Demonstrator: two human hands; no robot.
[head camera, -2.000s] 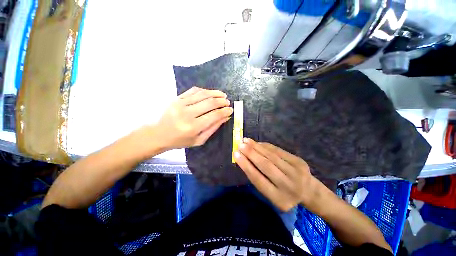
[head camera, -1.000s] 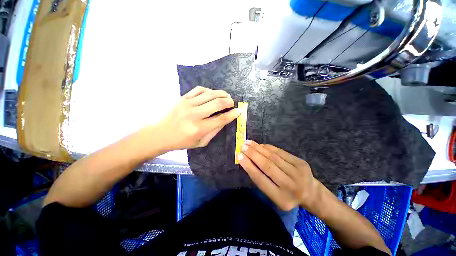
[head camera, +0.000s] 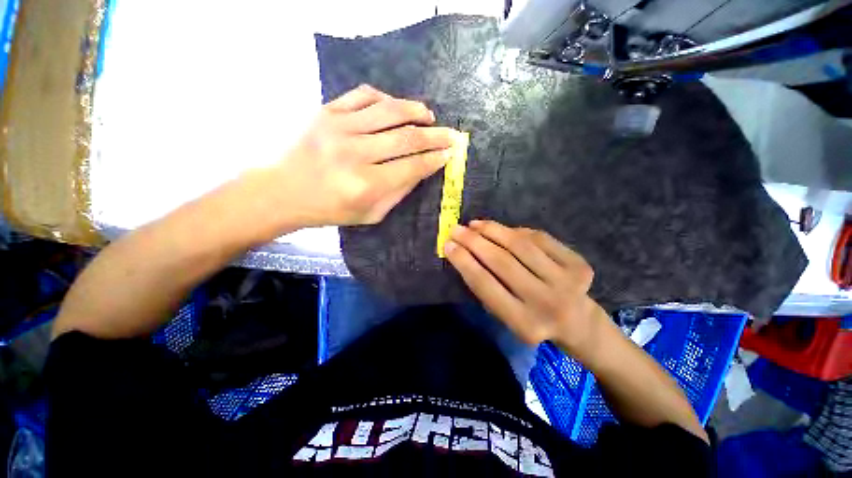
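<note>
A large dark grey-black patterned garment panel (head camera: 598, 205) lies on the white table, its near edge hanging over the table's front edge. A short yellow measuring strip (head camera: 452, 198) lies on the panel, running roughly away from me. My left hand (head camera: 369, 154) lies on the panel with a fingertip on the strip's far end. My right hand (head camera: 523, 275) holds the strip's near end at the fingertips. Any stitch lines under the strip are too faint to tell.
The sewing machine head (head camera: 654, 37) stands at the upper right above the panel. Taped cardboard (head camera: 47, 112) lies at the left. Blue crates (head camera: 668, 359) are below the table edge. A red object (head camera: 803, 347) is at the lower right. Red-orange loops (head camera: 842, 257) show at the right edge.
The view has shifted, so the table and panel sit higher in the picture. Over the two seconds, my left fingertips have moved onto the strip's far end. My right hand stays at its near end.
</note>
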